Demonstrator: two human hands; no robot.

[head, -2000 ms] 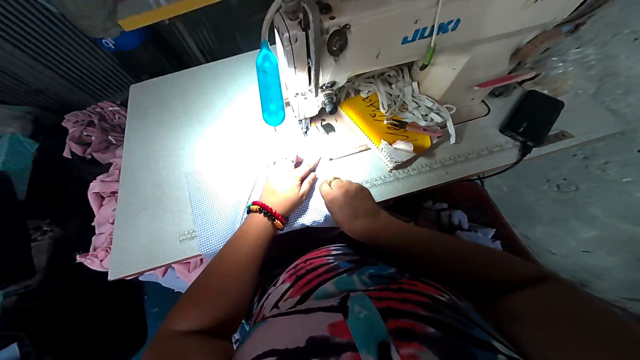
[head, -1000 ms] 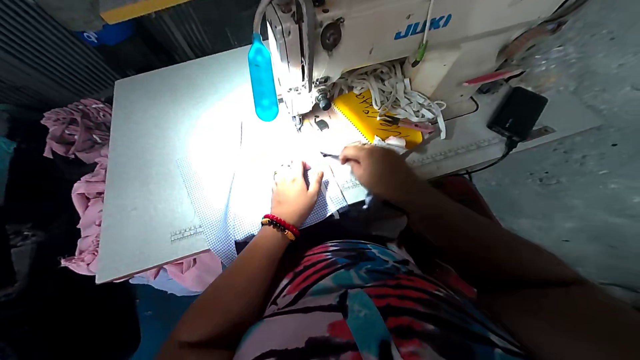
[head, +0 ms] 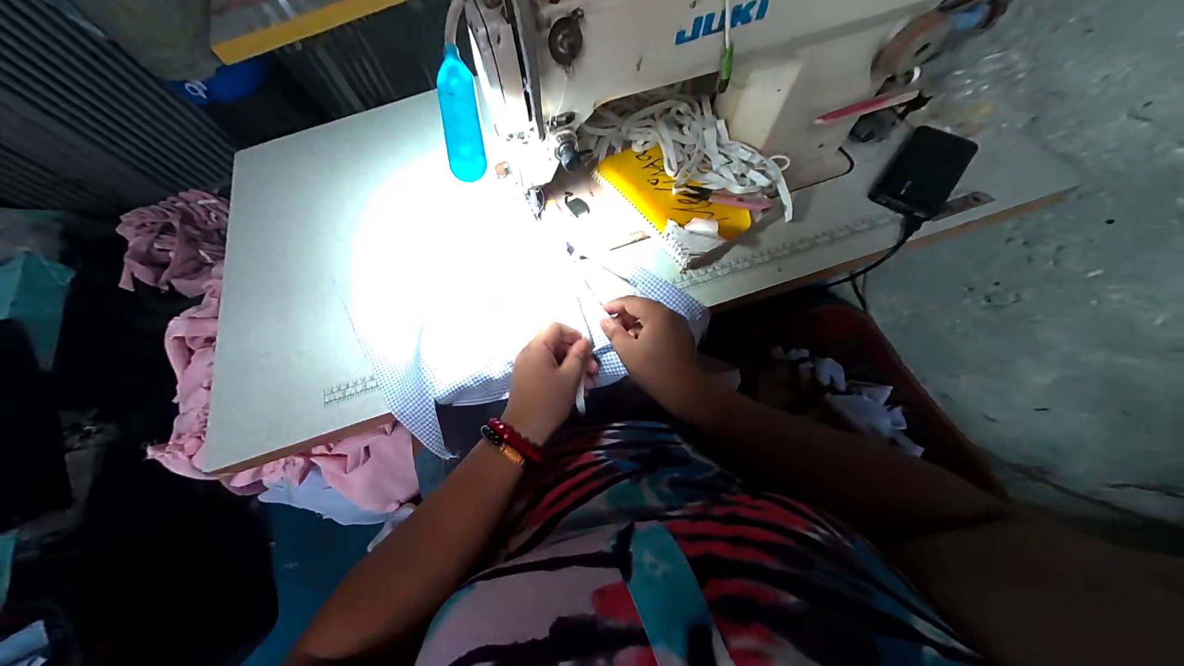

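A blue-and-white checked cloth lies over the front edge of the sewing table, its middle washed out by the lamp's glare. My left hand pinches a narrow white strip at the cloth's near edge; a red bead bracelet is on that wrist. Just right of it, my right hand has thumb and forefinger together at the cloth; a thin strip or thread seems to run up from them. Beyond the hands stands a Juki sewing machine, its needle area above the cloth. Small scissors appear to lie near it.
A yellow notebook and a heap of white strips sit under the machine arm. A black device with a cable lies at the right. A blue lamp or tube hangs at the left. Pink cloth is bunched beside the table.
My right hand no longer holds the dark pointed tool seen one second ago and has come down beside my left. My left hand has lifted from lying flat to pinching a strip.
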